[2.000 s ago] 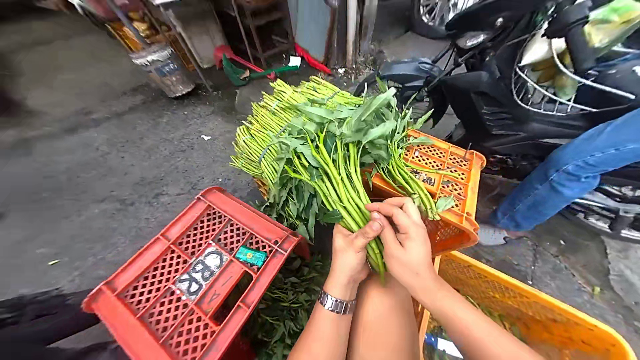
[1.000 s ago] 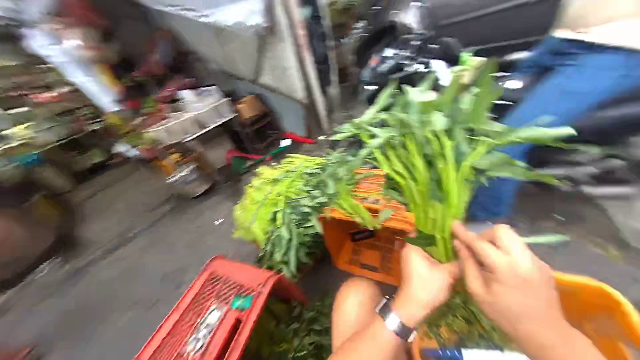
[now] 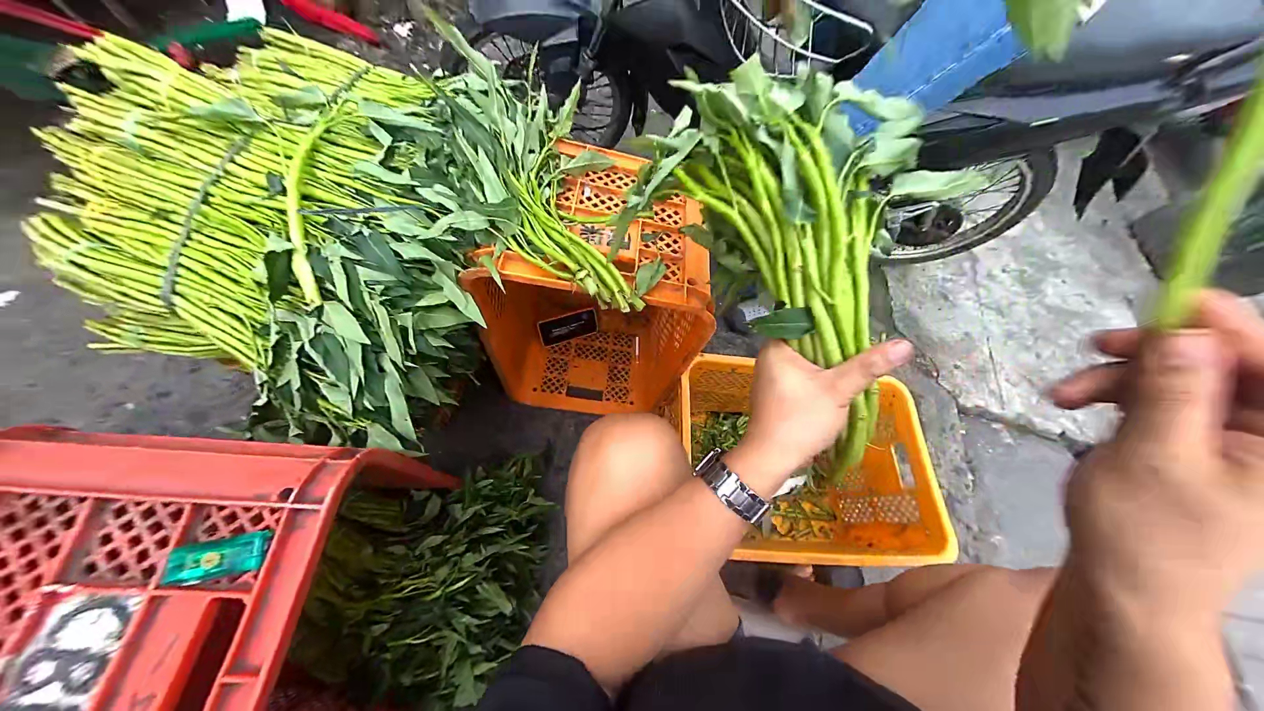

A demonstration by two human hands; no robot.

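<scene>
My left hand (image 3: 815,395), with a metal watch on its wrist, grips a bunch of long-stemmed leafy greens (image 3: 820,237) by the lower stems. The bunch stands upright, leaves up, over a yellow plastic crate (image 3: 928,494). On the right, my right hand (image 3: 1175,425) pinches a single green stalk (image 3: 1215,207), apart from the bunch; its upper part runs out of view. A small loose bunch (image 3: 563,237) lies on an orange plastic crate (image 3: 592,375). Left of that is a large pile of tied greens (image 3: 197,217), stems pointing left.
A red plastic crate (image 3: 336,474) stands at the lower left, with dark leafy greens (image 3: 454,583) beside it. Behind the yellow crate is a parked motorcycle (image 3: 968,207), with a blue-clad leg (image 3: 938,59) next to it. My bare knees are close below the crates.
My hands were together on the bunch; now they are apart, the left on the bunch and the right off to the right with one stalk. The view has shifted strongly.
</scene>
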